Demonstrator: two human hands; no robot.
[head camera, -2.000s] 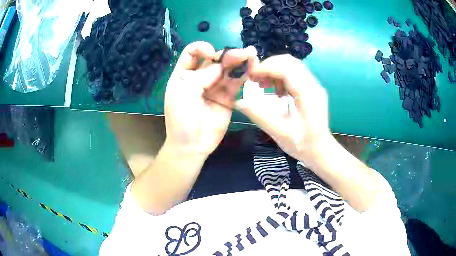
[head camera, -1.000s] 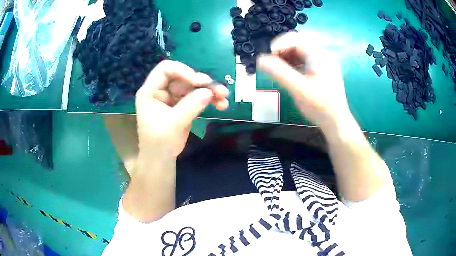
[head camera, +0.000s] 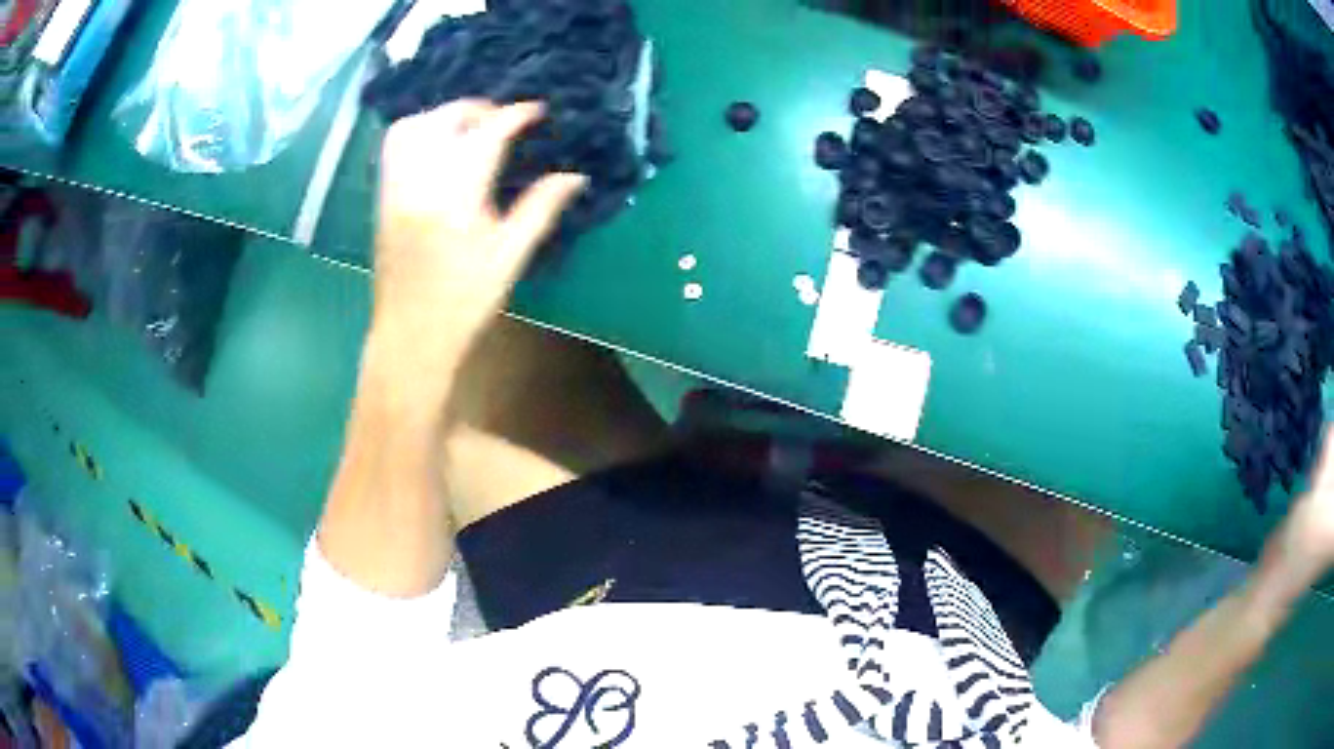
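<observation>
My left hand (head camera: 461, 198) is over the front left part of the heap of black moulded rubber sheets (head camera: 563, 66), thumb and fingers apart, with nothing visible in it. My right hand (head camera: 1306, 520) is at the right edge, partly cut off and blurred, beside the heap of small flat black pieces (head camera: 1270, 366); what its fingers do is hidden. A heap of round black rubber caps (head camera: 936, 168) lies in the middle.
White label strips (head camera: 885, 388) lie at the table's front edge below the caps. Tiny white rings (head camera: 692, 291) lie left of them. A single cap (head camera: 742, 116) lies between the heaps. An orange basket (head camera: 1097, 15) is at the back, a clear plastic bag (head camera: 220, 88) at far left.
The view has turned. My left hand has let go of the small black part and moved to the left heap. My right hand has moved from the cap heap to the far right edge.
</observation>
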